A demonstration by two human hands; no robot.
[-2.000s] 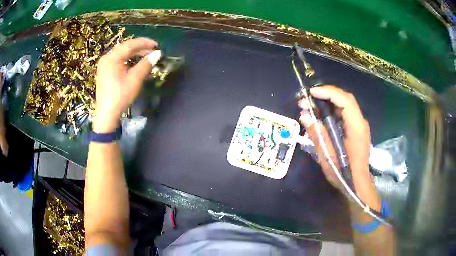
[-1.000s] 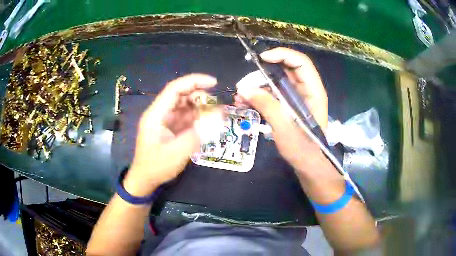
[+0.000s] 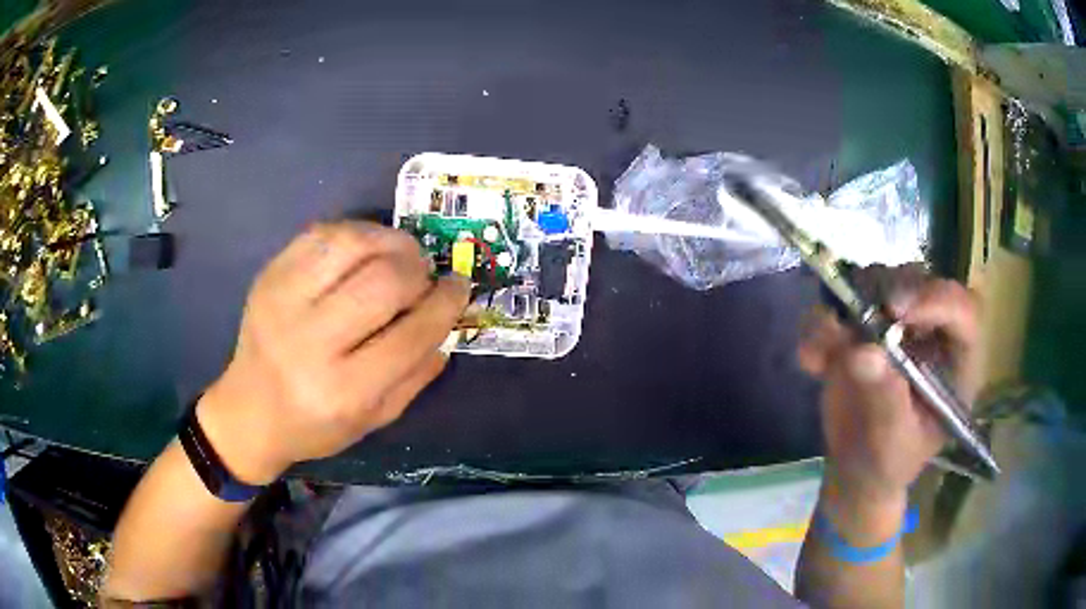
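The open white socket housing (image 3: 584,276) lies on the dark mat, with a green circuit board (image 3: 441,226), a blue component (image 3: 555,219) and thin wires inside. My left hand (image 3: 339,339) is at its left side, fingertips at the lower left inside; what they pinch, if anything, is hidden. My right hand (image 3: 887,357) holds the blurred soldering iron (image 3: 852,303) to the right, away from the housing, its tip end over the plastic bag (image 3: 703,238). The white power cord (image 3: 661,224) leaves the housing's right side towards the bag.
A pile of brass contact strips (image 3: 48,214) lies at the left. A single brass strip with dark wires (image 3: 158,167) lies on the mat beside it. A black crate (image 3: 89,506) with brass parts is at lower left. A worn bench edge (image 3: 971,179) runs along the right.
The view has shifted. My right hand has moved away from my left hand, to the right with the iron. My left hand has come down to the housing's lower left.
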